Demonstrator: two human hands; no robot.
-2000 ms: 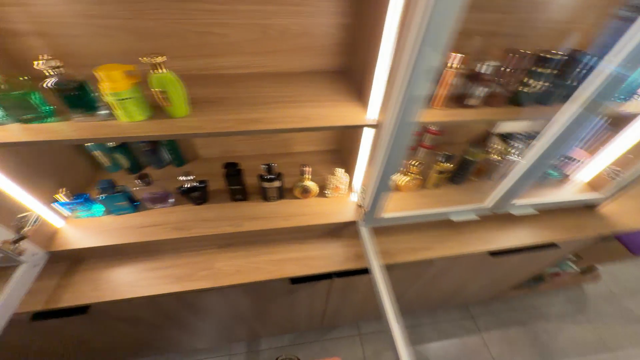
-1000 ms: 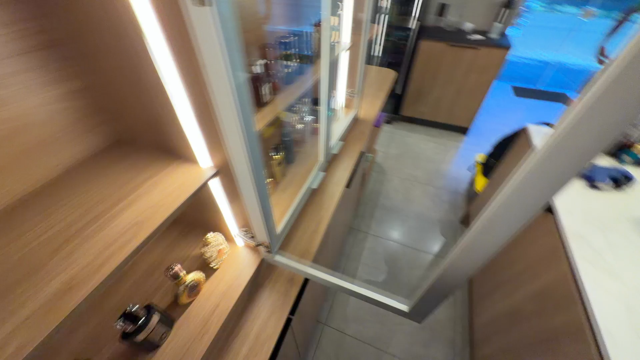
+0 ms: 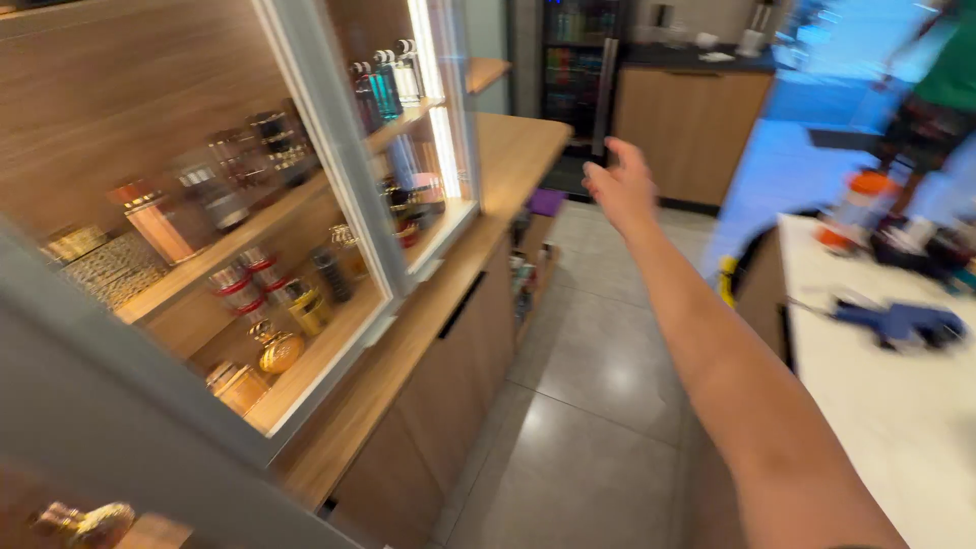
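Observation:
My right hand (image 3: 624, 187) reaches forward over the aisle, its fingers apart and nothing in them. Nearest to it on the left is the end of a wooden countertop (image 3: 526, 137), not touched. My left hand is not in view. Glass doors in grey frames (image 3: 362, 191) cover wooden shelves of perfume bottles. Behind the glass are a copper-coloured bottle (image 3: 164, 229), a round gold bottle (image 3: 279, 351) and a teal bottle (image 3: 387, 93). Another grey door frame (image 3: 145, 366) crosses the lower left, close to the camera.
A white counter (image 3: 862, 396) on the right bears a blue tool-like object (image 3: 900, 322) and an orange-lidded container (image 3: 865, 202). An open drawer (image 3: 537, 267) juts out beyond the base cabinets. A glass-door fridge (image 3: 576, 76) stands ahead. A person in green (image 3: 945, 84) is at the upper right.
My right hand and forearm have come into view, reaching forward. The view has swung right from the shelves to the aisle. A person now shows at the upper right.

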